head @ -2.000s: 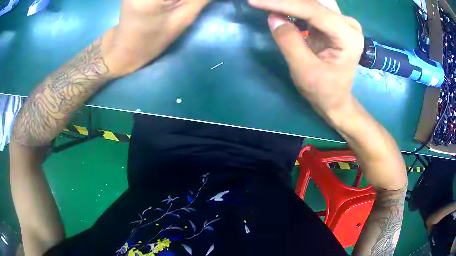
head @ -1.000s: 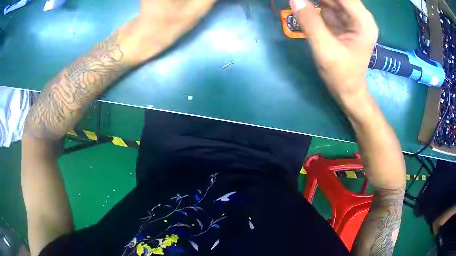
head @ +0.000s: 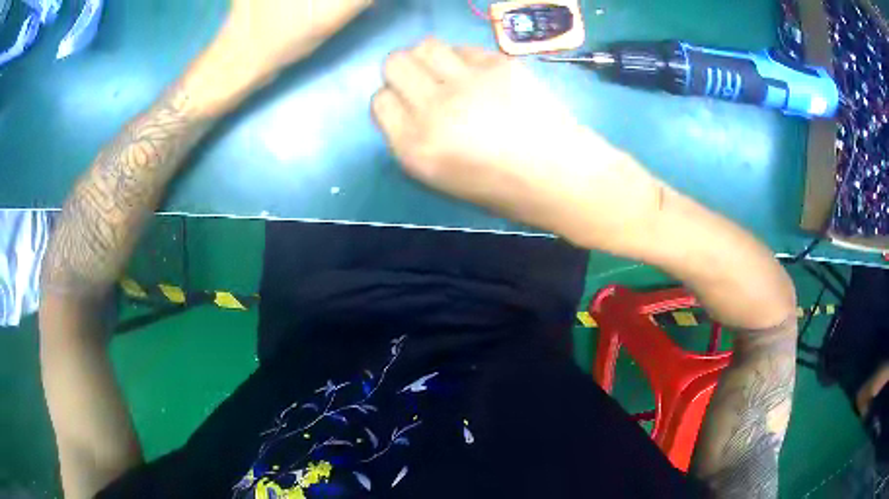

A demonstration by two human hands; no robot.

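Observation:
The orange holder [head: 500, 29] lies at the top edge of the view with a dark wired module [head: 536, 21] in it and a thin red wire at its left. The blue electric screwdriver [head: 726, 76] lies to its right, its thin bit pointing left just below the holder. My right hand [head: 444, 112] is over the bench, below and left of the holder, with its fingers curled; what is under them is hidden. My left hand [head: 292, 24] is at the top edge, its fingers cut off by the picture's rim.
A cardboard parts box [head: 817, 185] with dark modules and wires stands at the right. Pale blue-white curved pieces [head: 80, 27] lie top left. A red stool [head: 643, 356] stands below the bench's pale edge [head: 409, 226]. Part of a person [head: 858, 341] shows at the lower right.
My right hand has moved left and down from the orange holder, leaving it and the screwdriver's front uncovered. My left hand has moved slightly left. The view has shifted a little.

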